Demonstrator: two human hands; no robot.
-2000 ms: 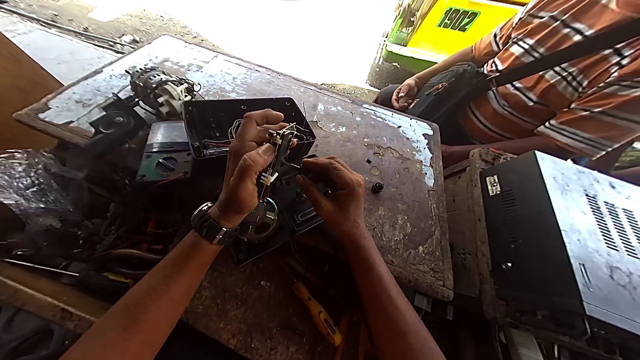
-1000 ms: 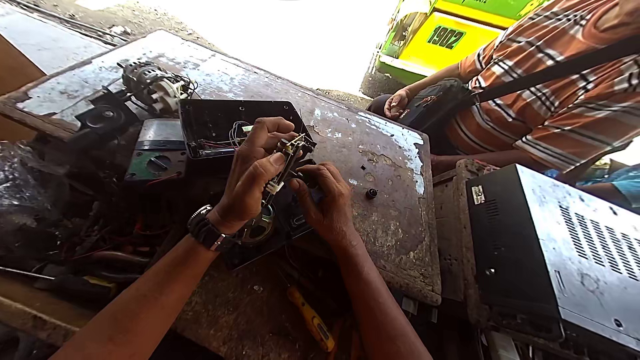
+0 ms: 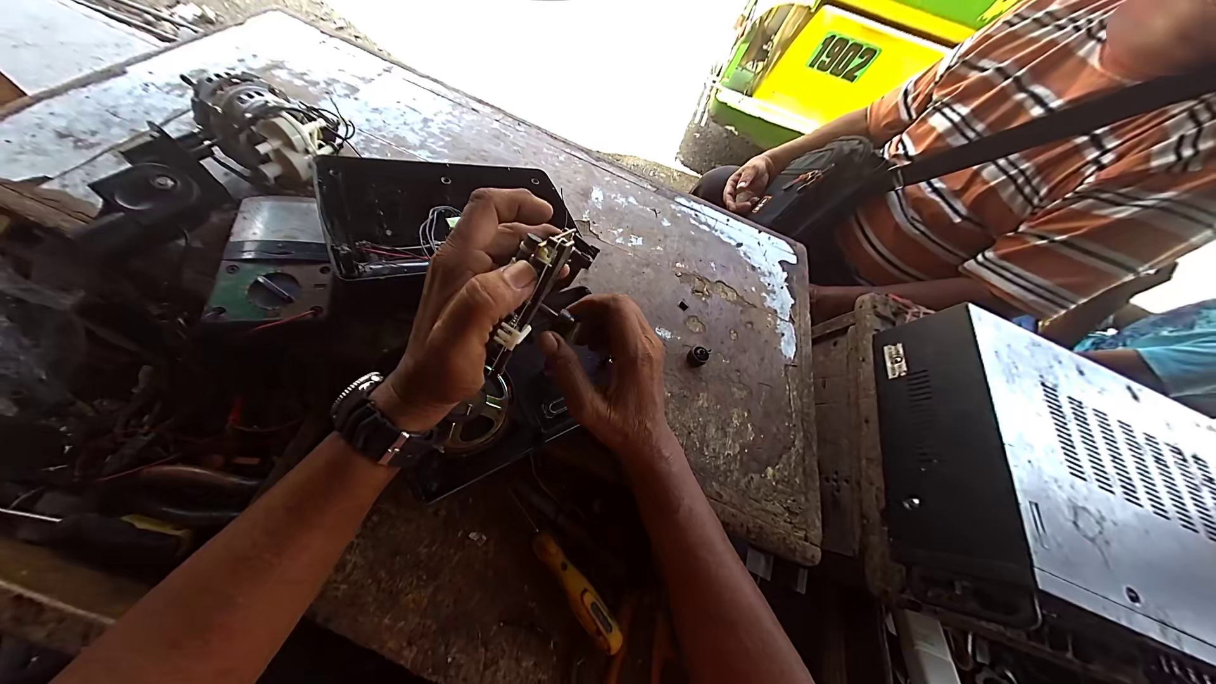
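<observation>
My left hand (image 3: pixel 475 313), with a watch on its wrist, grips a small circuit board (image 3: pixel 534 304) with a white connector, held tilted on edge. Close on its right, my right hand (image 3: pixel 617 366) has thumb and forefinger curled at a small part by the board; whether it pinches that part cannot be made out. Beneath both hands lies a dark plastic panel with a round speaker (image 3: pixel 483 418), partly covered. Behind the left hand stands an open black plastic housing (image 3: pixel 380 228) with thin wires inside. A black knob (image 3: pixel 698 355) rests on the worn wooden table (image 3: pixel 760 456).
An analog multimeter (image 3: pixel 271 285) and an electric motor (image 3: pixel 261 123) are at the left. A yellow-handled screwdriver (image 3: pixel 579 594) lies near the front edge. On the right stands a metal-cased device (image 3: pixel 1092 456); a seated person in a striped shirt (image 3: pixel 1026 171) is behind it.
Both hands stay at the circuit board. The board is tilted a little differently, and the right hand's thumb and forefinger show more clearly beside it.
</observation>
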